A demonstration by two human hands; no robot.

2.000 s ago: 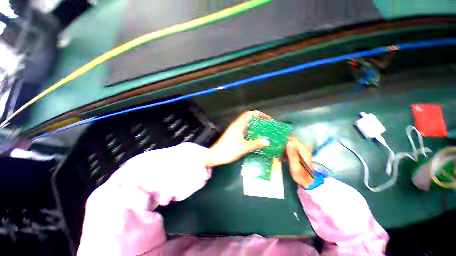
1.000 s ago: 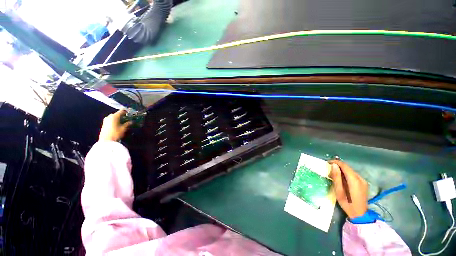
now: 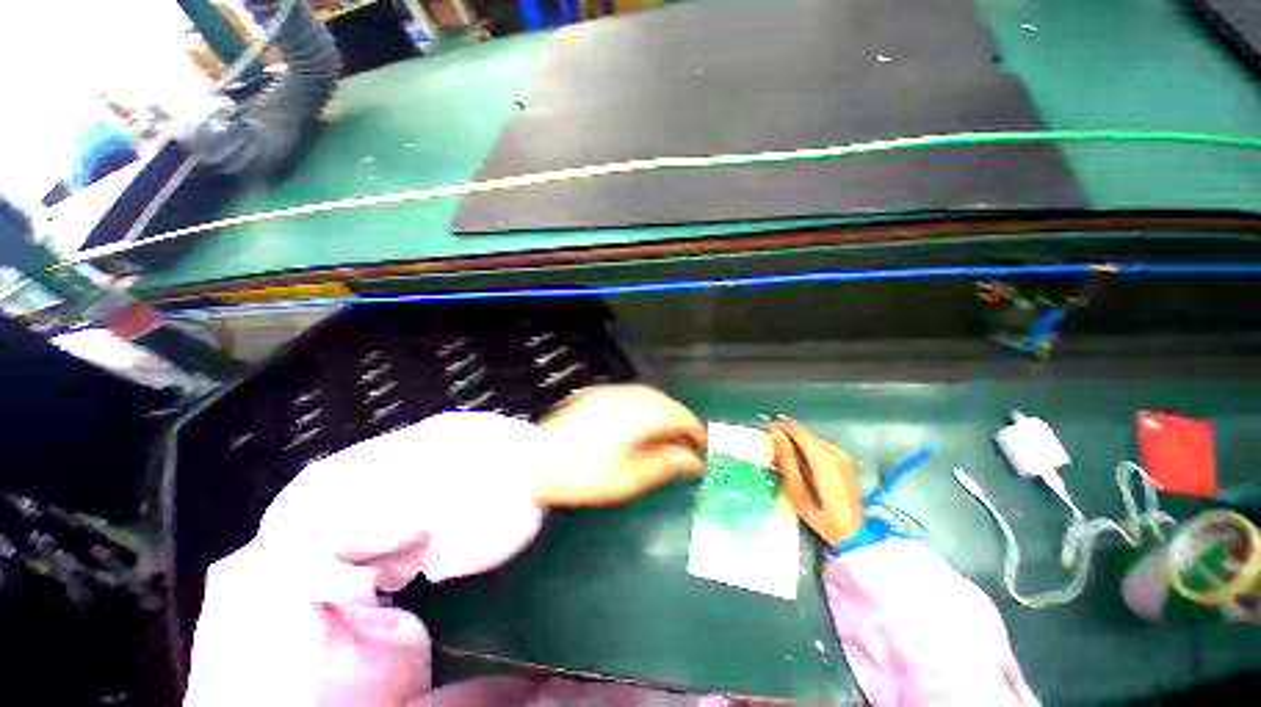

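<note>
A green circuit board [image 3: 740, 492] lies on a white sheet [image 3: 744, 558] on the green bench mat. My left hand [image 3: 625, 445] is blurred, just left of the sheet, with its fingertips near the board's left edge. Whether it holds anything cannot be told. My right hand [image 3: 819, 483] is at the board's right edge, fingers closed round a slim dark tool that shows only faintly. A blue strap [image 3: 869, 533] is on my right wrist.
A black compartment tray [image 3: 401, 380] with rows of pale edges is at left, partly behind my left sleeve. A white plug [image 3: 1033, 445] with a curled cable, a red square [image 3: 1177, 453] and a yellowish tape roll [image 3: 1214, 558] are at right. A blue cord [image 3: 830, 279] crosses behind.
My left hand has moved from the tray's far left side to beside the white sheet. The view has shifted left, so the sheet, board and right hand appear further left than a second ago.
</note>
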